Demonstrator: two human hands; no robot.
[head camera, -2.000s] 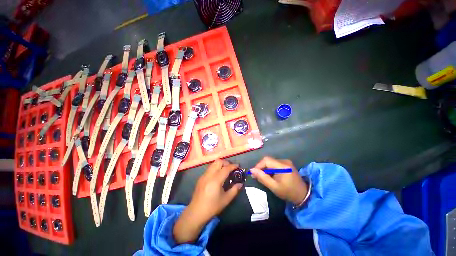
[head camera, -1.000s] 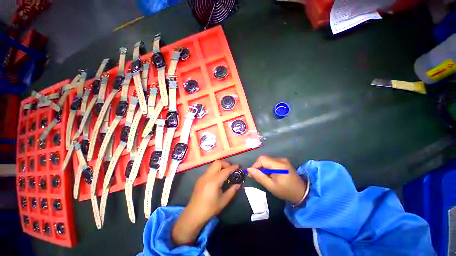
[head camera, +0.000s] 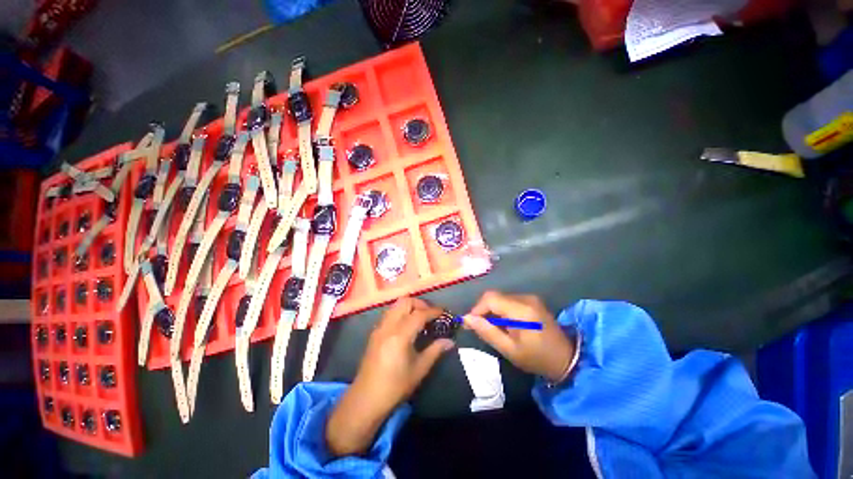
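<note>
A dark round watch head (head camera: 440, 326) is held in the fingertips of my left hand (head camera: 391, 360), just below the orange-red watch tray (head camera: 386, 290). My right hand (head camera: 524, 339) holds a slim blue pen-like stick (head camera: 514, 324) level across the watch head's right side. Its tip meets or nearly meets the rim; contact is too small to tell. A white wipe (head camera: 482, 378) lies on the dark green mat below and between my hands. A small round blue cap (head camera: 530, 203) stands on the mat above my right hand.
Strapped watches (head camera: 339, 279) with beige bands lie across the tray. A second orange-red tray (head camera: 131, 402) of round heads is at the left. A yellow-handled knife (head camera: 769, 163) and a translucent bottle (head camera: 812, 120) are at the right. A black fan grille (head camera: 404, 17) stands at the top.
The view has shifted slightly. My hands hold the watch head and the blue stick in nearly the same place, with the stick's angle slightly changed.
</note>
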